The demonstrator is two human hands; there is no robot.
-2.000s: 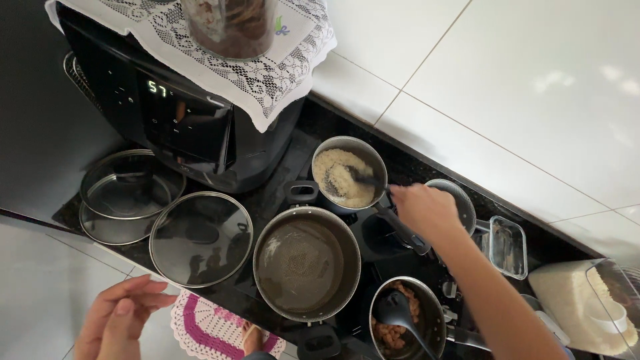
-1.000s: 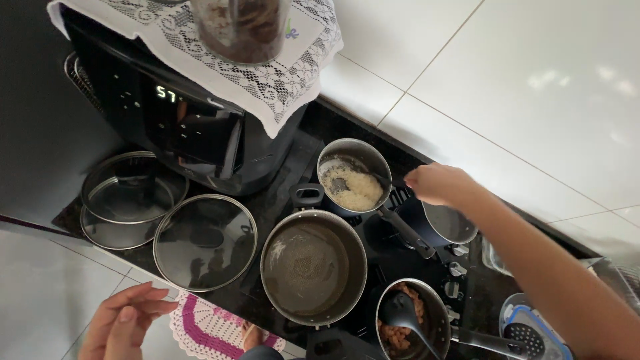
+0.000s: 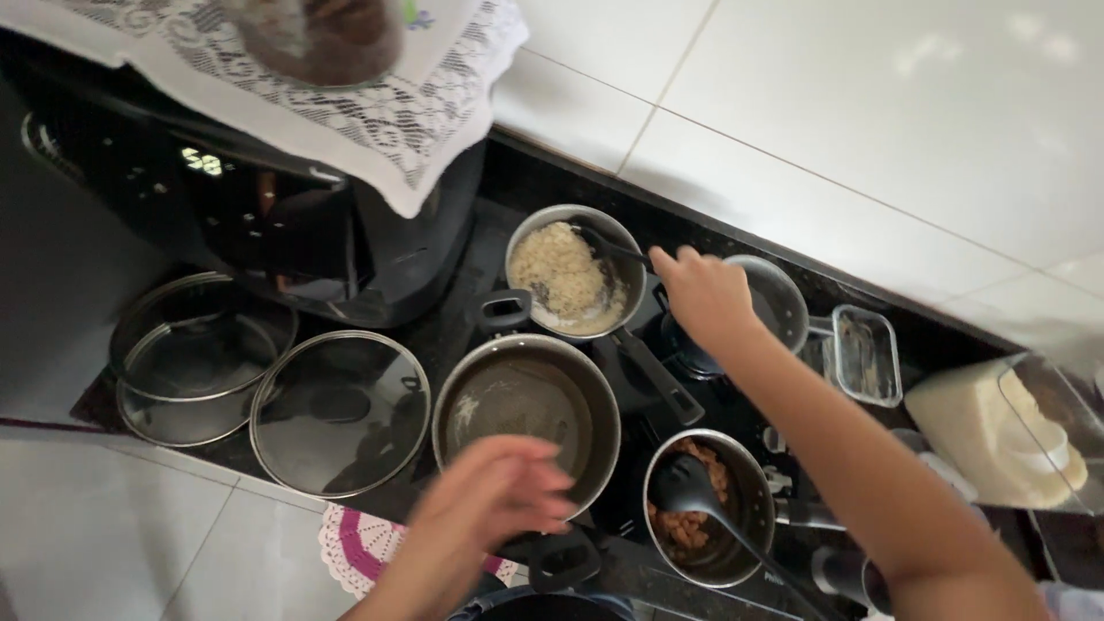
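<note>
My right hand (image 3: 703, 293) grips the handle of a black cooking utensil (image 3: 608, 246), whose head lies in the pale rice (image 3: 561, 267) inside a small saucepan (image 3: 638, 297). Blurred by motion, my left hand (image 3: 509, 483) hovers over the near rim of a wide two-handled pot (image 3: 611, 431) with a little cloudy liquid at its bottom; the hand is empty, fingers loosely apart. To the right, a saucepan (image 3: 750, 569) holds brown chunks of food (image 3: 690, 526) and a black ladle or spoon (image 3: 681, 487).
Glass lids (image 3: 341, 414) lie left of the pots, below a black appliance with a lit display (image 3: 259, 207) and a lace cloth (image 3: 371, 121). Right of my right hand are another pan (image 3: 776, 297), a glass dish (image 3: 867, 354) and a container of white grains (image 3: 975, 423). Tiled wall behind.
My left hand has moved right, from beside the counter to over the wide pot. My right hand still works at the rice pan; the rice has shifted in it. The view is closer.
</note>
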